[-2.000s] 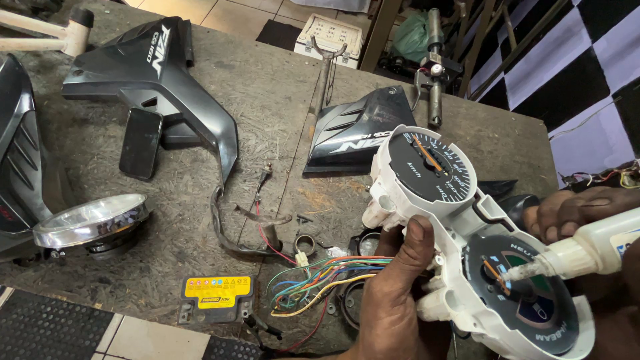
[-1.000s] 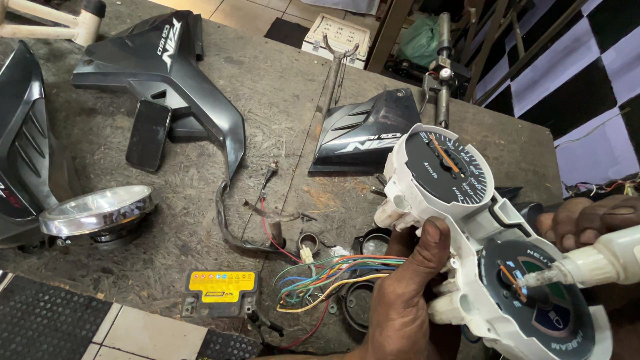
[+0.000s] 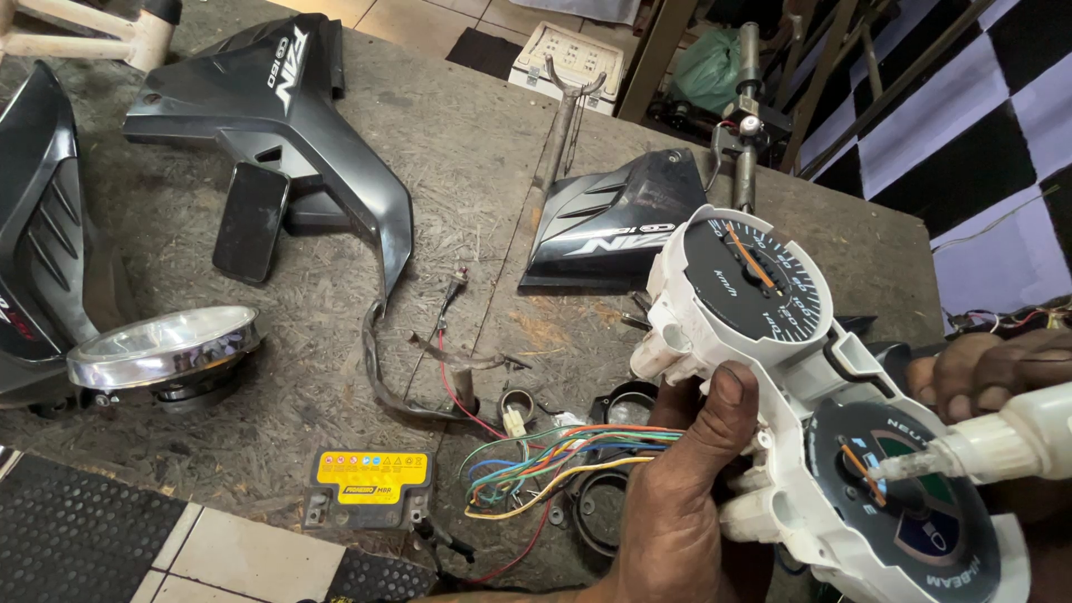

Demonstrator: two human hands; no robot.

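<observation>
My left hand grips the white plastic housing of a motorcycle instrument cluster, its thumb on the near edge. The upper dial is a speedometer with an orange needle. On the lower dial are a fuel gauge with another orange needle and indicator symbols. A white plastic bottle with a nozzle reaches in from the right, its tip over the fuel needle. My right hand is beside the bottle, partly cut off by the frame edge; its hold is not fully visible. Coloured wires run behind my left hand.
On the worn board bench lie dark motorcycle fairing panels, a smartphone, a round headlight and a yellow-labelled battery. Round gauge rings sit by the wires. A forked metal stand and handlebar parts are farther back.
The nozzle has stayed over the lower dial, and my left hand has kept its grip on the cluster. The view has shifted slightly.
</observation>
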